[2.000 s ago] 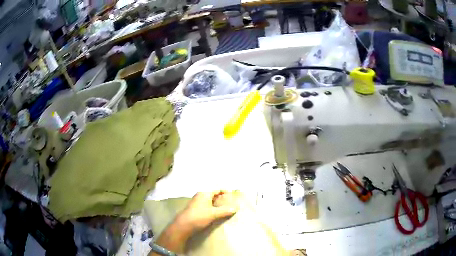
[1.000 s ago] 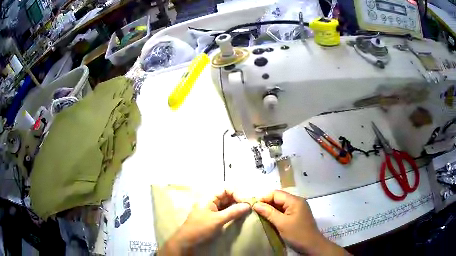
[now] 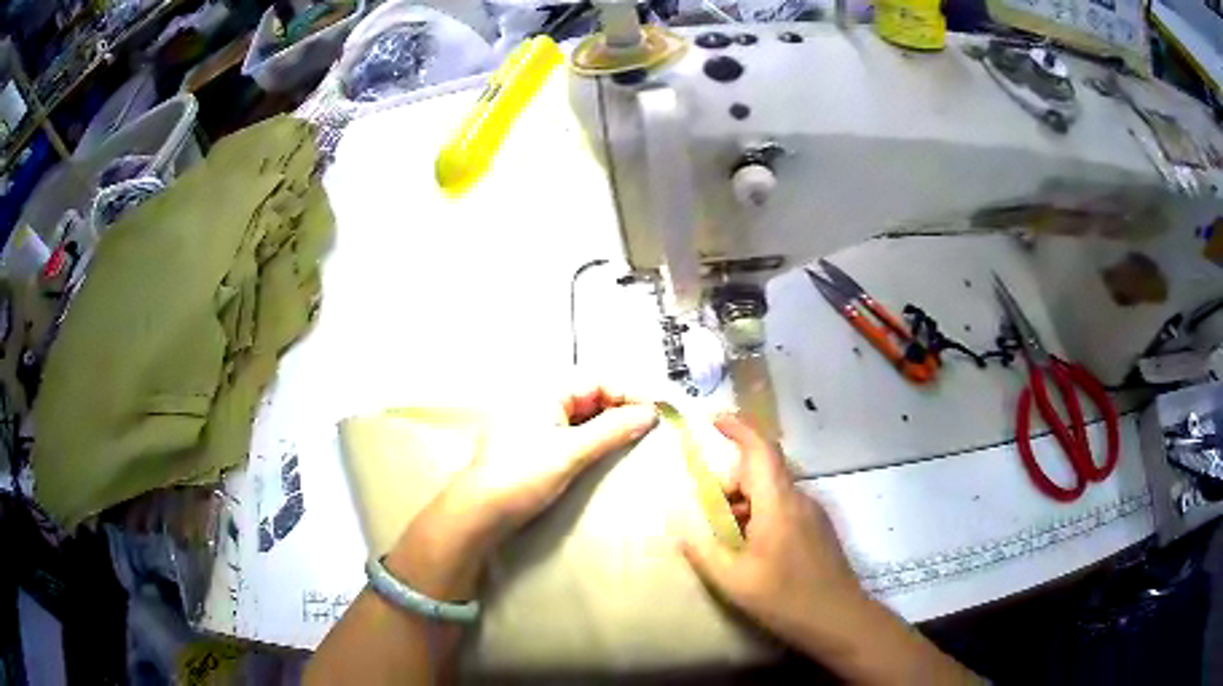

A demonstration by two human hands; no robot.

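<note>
An olive garment panel [image 3: 577,590], pale yellow under the lamp, lies on the machine table in front of the sewing machine [image 3: 858,148]. My left hand [image 3: 516,469], with a bangle at the wrist, pinches the panel's upper edge between thumb and fingers. My right hand [image 3: 778,550] holds the panel's folded right edge [image 3: 704,483], a narrow darker strip, a little lower down. Both hands are just in front of the presser foot [image 3: 687,355]. Glare hides the needle and the finer detail of the edge.
A stack of olive cut pieces [image 3: 175,322] lies at the left. Orange-handled snips [image 3: 879,328] and red-handled scissors [image 3: 1066,416] lie right of the needle area. A yellow lamp [image 3: 499,114] hangs behind. A plastic-bagged bundle [image 3: 402,54] and a white bin [image 3: 168,148] are farther back.
My right hand came in from out of view and took hold of the panel. Since a second ago it has moved down the folded edge, apart from my left hand. The view has shifted.
</note>
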